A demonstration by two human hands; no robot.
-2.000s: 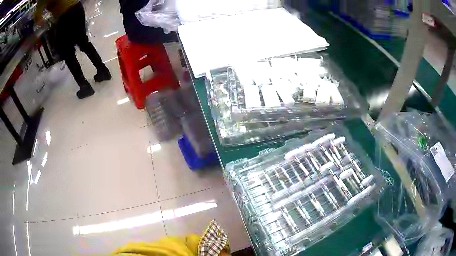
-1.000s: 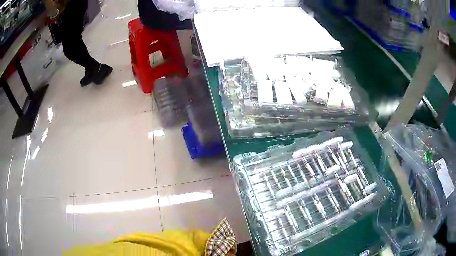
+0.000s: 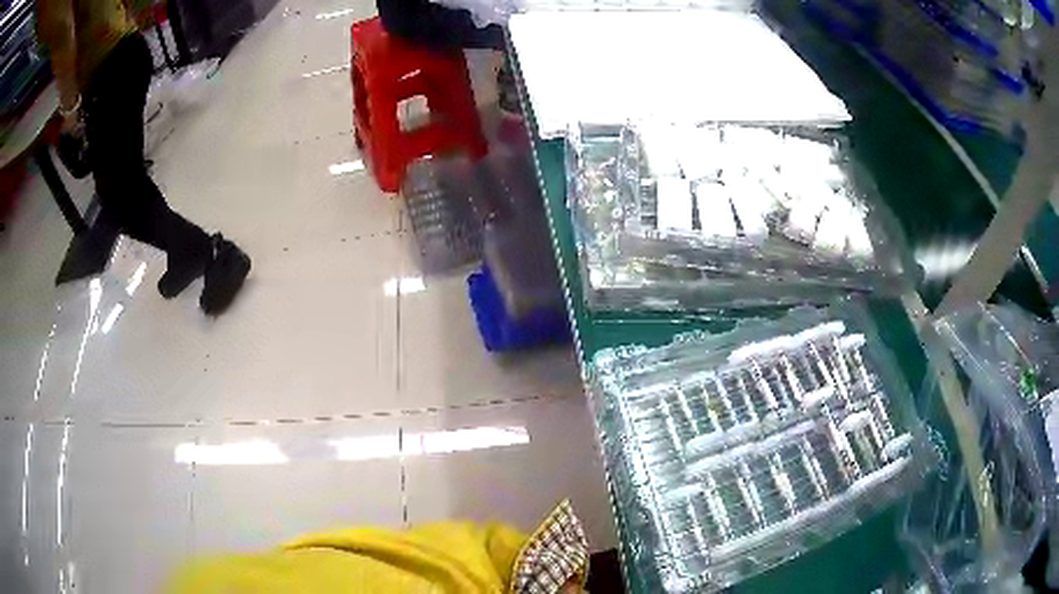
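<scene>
The clear rod-part tray [image 3: 685,487] lies on the green bench top, nearest in front of me, with thin rods and white ends in rows. Behind it, a clear tray [image 3: 604,261] heaped with loose white pieces [image 3: 714,209] sits on other trays. My left arm shows only as a yellow sleeve [image 3: 395,557] with a checked cuff [image 3: 554,550] at the bottom edge; the hand is cut off below it. My right hand is out of the picture.
A flat white sheet or board [image 3: 674,64] lies at the back. A clear bag [image 3: 987,464] is at the right. On the tiled floor are a red stool [image 3: 424,110], a grey crate [image 3: 447,215] and a blue crate [image 3: 517,313]. A person [image 3: 116,139] is at the far left.
The view has shifted, so the bench and trays sit farther right in the picture. The person at the left has changed leg position. The sleeve and cuff appear farther right along the bottom edge.
</scene>
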